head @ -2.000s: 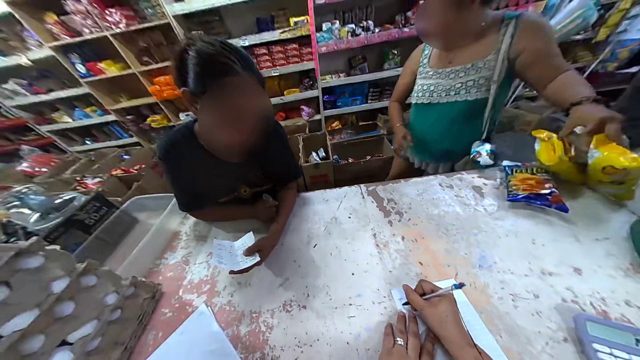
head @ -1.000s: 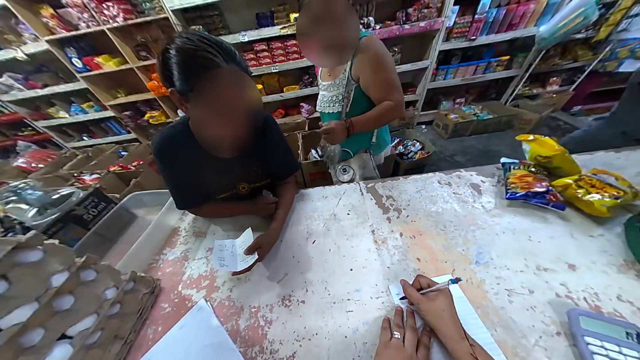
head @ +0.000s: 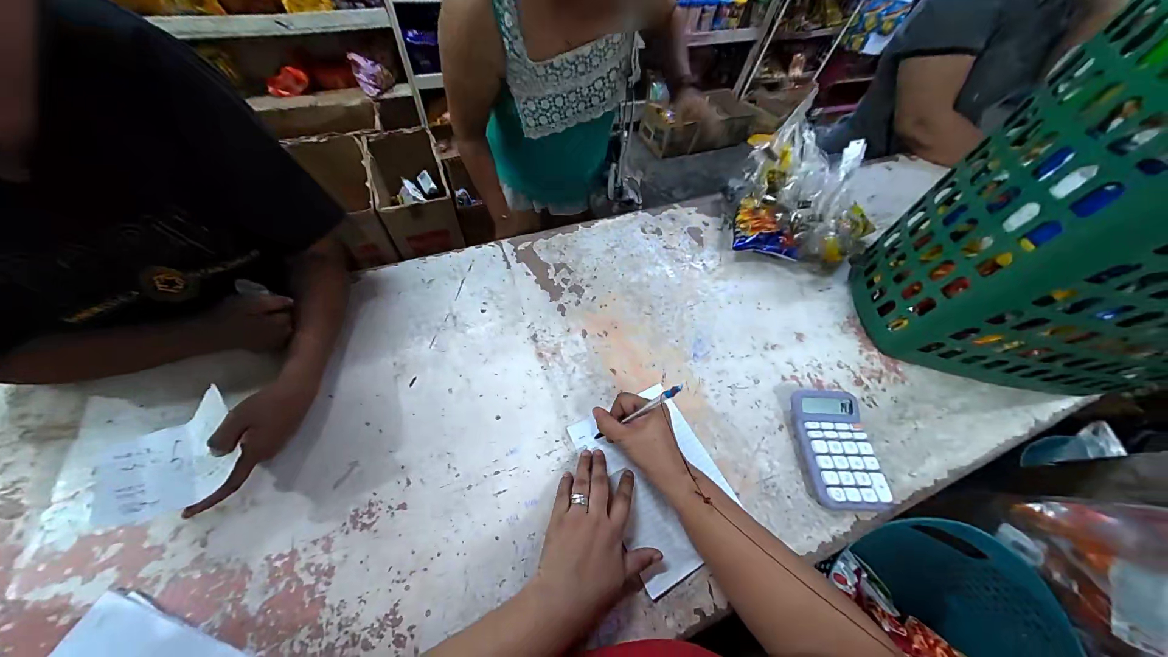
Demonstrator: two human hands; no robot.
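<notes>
A pen [head: 651, 404] with a blue end is gripped by my right hand [head: 643, 438], its tip on a narrow sheet of lined paper [head: 680, 529] lying on the worn, painted counter [head: 438, 401]. Flat beside it, fingers spread, my left hand [head: 591, 529] presses the left edge of the sheet and the counter; it wears a ring. To the right of my right hand lies a light purple calculator [head: 839, 449]. Across the counter at the left, a person in a dark shirt holds a creased paper with writing [head: 151, 470].
A green perforated plastic basket [head: 1004, 265] stands on the counter's right side, near bagged snack packets [head: 794, 205]. White papers [head: 137, 630] lie at the near left. A teal basket [head: 958, 584] is below the counter's edge. Another person in teal stands opposite; a third is at the far right.
The view has moved closer to the counter. The snack packets now appear in a clear bag, and a person's arm is at the far right. My right hand keeps the pen on the sheet.
</notes>
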